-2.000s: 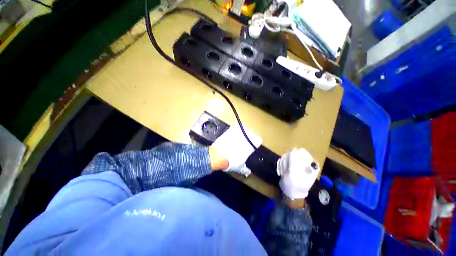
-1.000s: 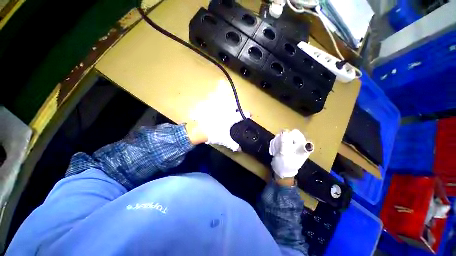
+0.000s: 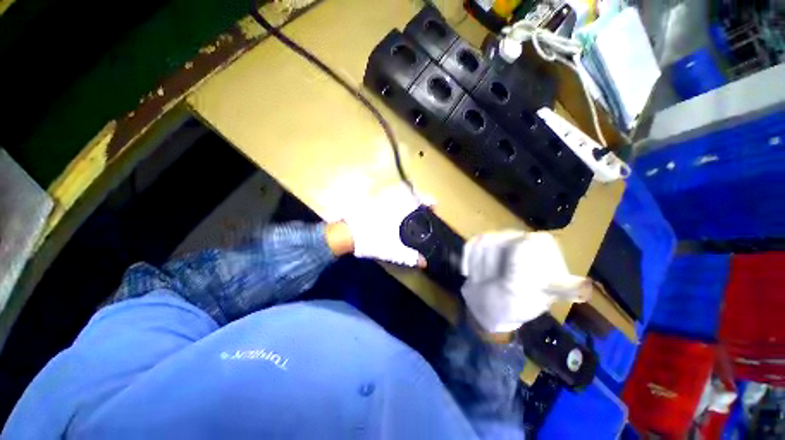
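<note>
A black power strip (image 3: 441, 248) lies slantwise along the bench's front edge, with a round outlet at its left end. My left hand (image 3: 382, 225), in a white glove, holds that end, where a black cord (image 3: 385, 129) meets it. My right hand (image 3: 514, 279), gloved and blurred, is over the middle of the strip with its fingers curled. A pale tube-like shape points right from it; whether it is a tool or a finger I cannot tell. A black piece with a round pale face (image 3: 574, 358) shows beyond my right hand at the right bench edge.
Black power strips (image 3: 472, 119) lie side by side at the back of the bench. A white extension strip (image 3: 578, 143) is behind them. White papers (image 3: 633, 64) are at the back right. Blue bins (image 3: 647, 258) and red bins (image 3: 667, 382) stand right. A green conveyor with a worn yellow edge is left.
The small socket block seen left of my left hand at first is no longer seen. The power strip's left outlet has come into view. My right hand has turned, its pale tube-like shape now pointing right.
</note>
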